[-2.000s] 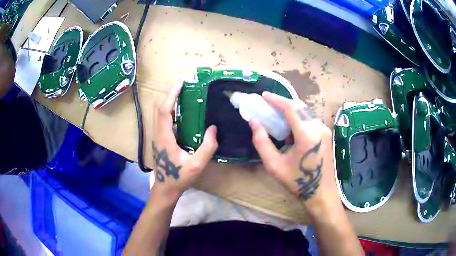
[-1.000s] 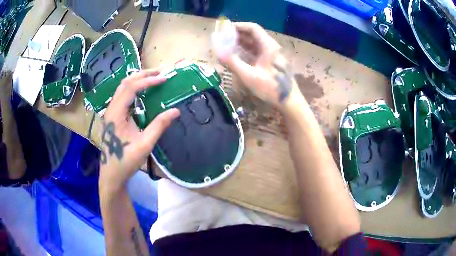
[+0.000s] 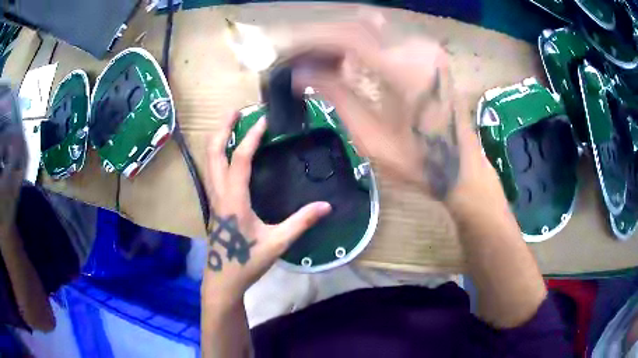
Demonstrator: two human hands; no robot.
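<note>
A glossy green car body shell (image 3: 329,260) with a white rim and a dark hollow lies on the cardboard in front of me. My left hand (image 3: 255,210) grips its left side, fingers on the outer edge and thumb over the recess. My right hand (image 3: 392,98) is blurred by motion above the shell's upper end. A dark insert (image 3: 283,101) shows at its fingers, over the green end; it appears held. The white glue bottle (image 3: 250,47) is blurred at the upper left of my right hand; I cannot tell if the hand touches it.
Two green shells (image 3: 133,115) lie at the left, beside a black cable (image 3: 187,150). More shells (image 3: 535,164) overlap at the right. A grey box (image 3: 84,21) is at the upper left. Blue crates (image 3: 133,301) are below left. A person's arm (image 3: 24,280) shows at the left edge.
My right hand has swung from the bottle's earlier spot to above the shell, with a dark insert now at its fingers. The shell and my left hand appear further right. The bottle appears further left.
</note>
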